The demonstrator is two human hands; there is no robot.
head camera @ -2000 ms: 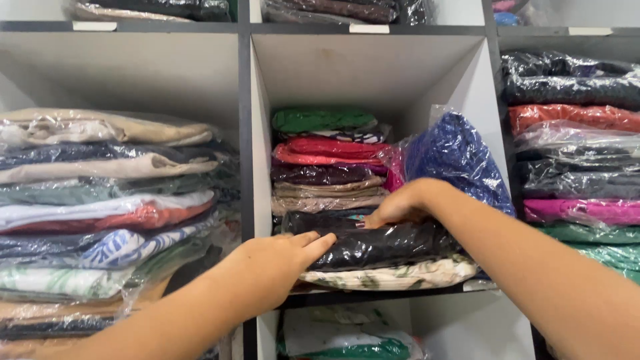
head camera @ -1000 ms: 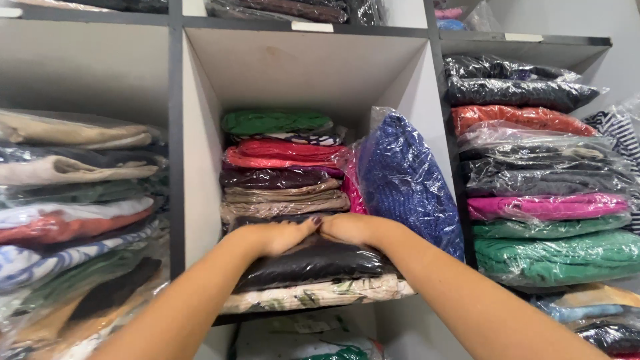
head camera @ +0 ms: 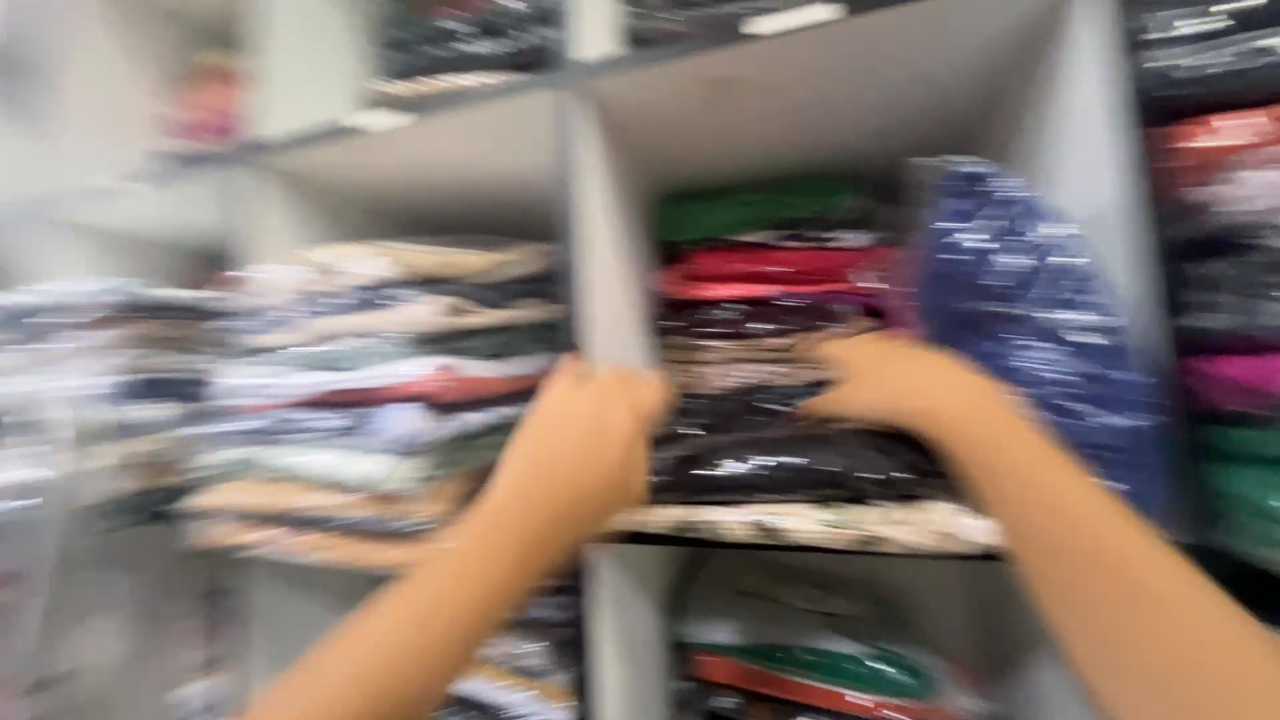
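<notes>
My left hand (head camera: 600, 430) is at the front edge of the upright shelf divider (head camera: 608, 230), its fingers curled; blur hides whether it grips anything. My right hand (head camera: 890, 385) is in front of the stack in the middle compartment, fingers apart, near the black plastic-wrapped garment (head camera: 800, 465). Beneath that lies a cream patterned garment (head camera: 810, 525). Above are brown, dark, red (head camera: 780, 270) and green (head camera: 760, 208) folded garments in clear bags. A blue bagged garment (head camera: 1020, 300) leans upright at the stack's right.
Left of the divider, another compartment holds a tall stack of bagged garments (head camera: 400, 390). More bagged clothes (head camera: 1235, 375) are stacked past the right-hand divider (head camera: 1090, 200). The compartment below holds green and red bagged items (head camera: 830, 670). Pale labels (head camera: 795, 18) sit on the upper shelf edge.
Both hands were together on the black garment; they are now apart, my left hand moved left to the divider. The view has swung left and blurred.
</notes>
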